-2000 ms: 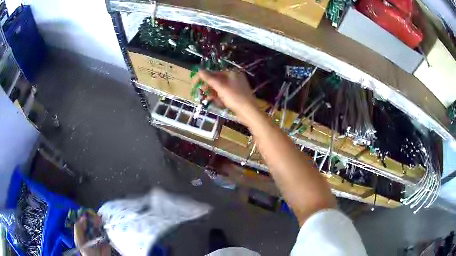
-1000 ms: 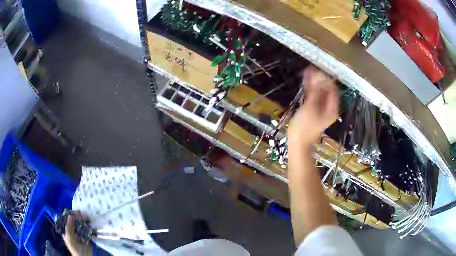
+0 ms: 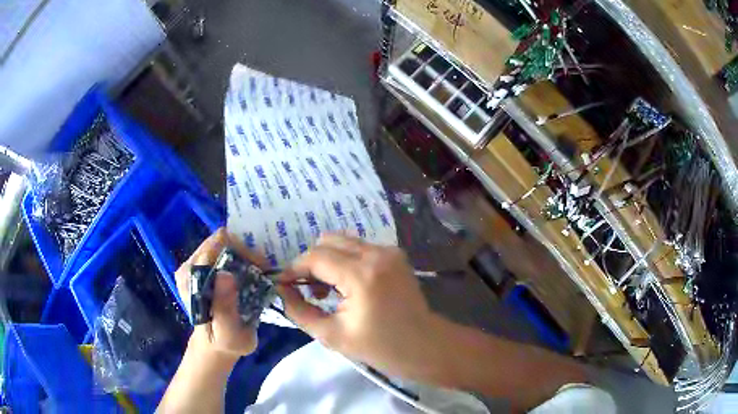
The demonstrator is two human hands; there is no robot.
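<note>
My left hand [image 3: 218,295] is closed around a dark circuit board [image 3: 255,293] with small metal parts, and a black block shows between its fingers. A large white adhesive sheet [image 3: 303,166] with repeated blue print stands up behind both hands; its lower edge is hidden by them. My right hand [image 3: 344,283] is at the board's right side, thumb and fingers pinched on a thin dark lead [image 3: 290,280] that meets the board. Whether the lead is plugged in cannot be told.
Blue plastic bins [image 3: 154,242] stand at the left, one holding many cable ends [image 3: 91,190], one a clear bag [image 3: 125,344]. At the right, shelving holds cardboard bins [image 3: 506,174], a white divided tray [image 3: 445,90], green wired parts [image 3: 540,48] and hanging white leads [image 3: 700,380].
My right hand has left the shelf and come to the board in my left hand. The view has swung left and the sheet now stands upright in the middle.
</note>
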